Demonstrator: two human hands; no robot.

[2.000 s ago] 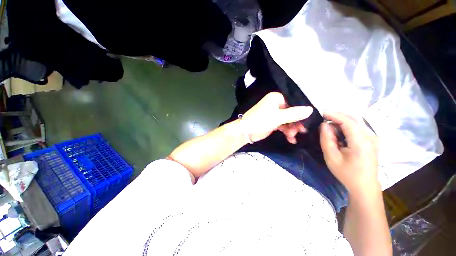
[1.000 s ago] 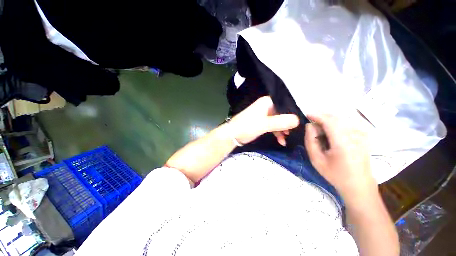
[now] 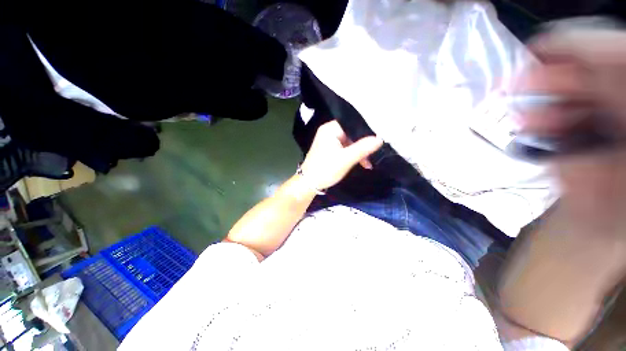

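Note:
The shiny white lining [image 3: 419,89] is spread at the upper right, with a matte black cloth edge [image 3: 333,99] along its left side. My left hand [image 3: 336,158] grips that edge between thumb and fingers, just above my jeans. My right hand [image 3: 576,103] is at the right side, raised away from the edge and strongly blurred by motion. Its fingers cannot be made out, and no needle or thread can be seen. A small white patch [image 3: 307,113] shows on the black cloth left of the lining.
A large heap of black garments [image 3: 185,62] fills the upper left. Blue plastic crates [image 3: 147,267] stand on the green floor [image 3: 185,175] at lower left, beside a crumpled white cloth [image 3: 58,301]. A clear plastic bag [image 3: 288,34] is at the top. My jeans [image 3: 405,212] lie under the work.
My right hand has left the cloth edge and swung up and out to the right. My left hand keeps its hold. The view has shifted, so the lining and left hand appear further left.

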